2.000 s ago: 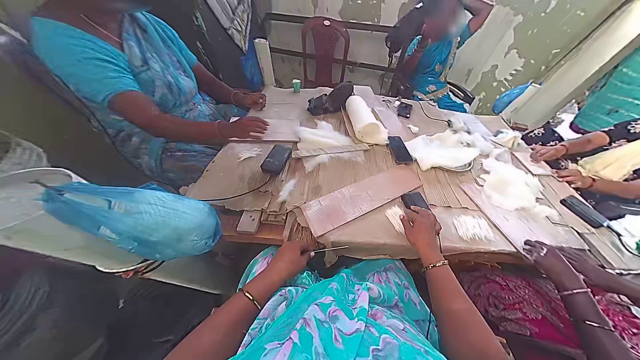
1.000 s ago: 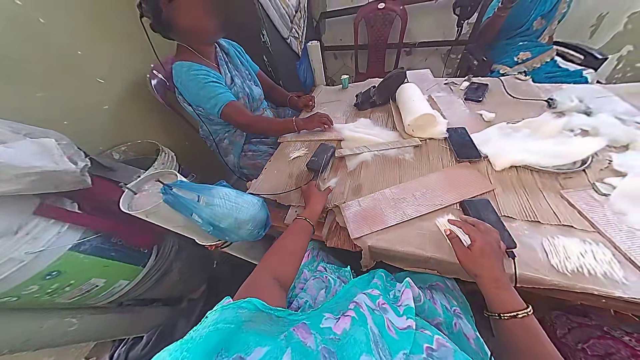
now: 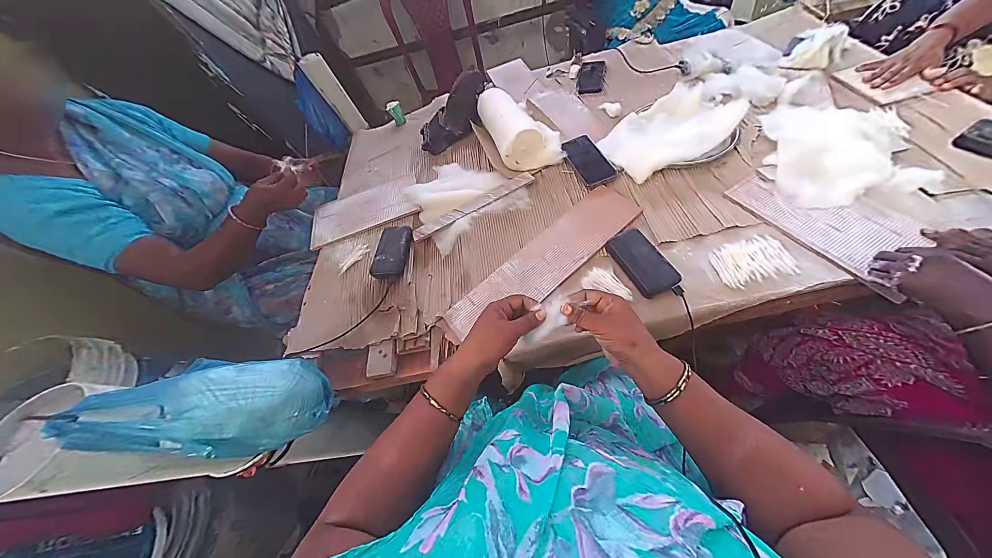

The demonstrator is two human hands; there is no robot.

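Note:
Between my left hand [image 3: 504, 329] and my right hand [image 3: 608, 324] a thin tuft of cotton [image 3: 552, 316] is pinched by the fingertips of both, near the table's front edge. Just beyond them a ridged board [image 3: 554, 252] lies at a slant. A small pile of rolled cotton wicks [image 3: 606, 283] is right behind my right hand, beside a black phone-like device [image 3: 643, 262] with a cable. Farther right lies a larger row of cotton wicks [image 3: 752, 261].
A cotton roll [image 3: 518, 132], a phone [image 3: 589, 160] and a metal plate with cotton [image 3: 717, 151] stand farther back. At left are another black device [image 3: 391, 252] and a blue plastic bag [image 3: 194, 407]. Co-workers sit at the left and right sides.
My hands were apart a second ago, the left by the black device at left and the right by the other device; now they are together with cotton between them. The left co-worker's hands have come off the table.

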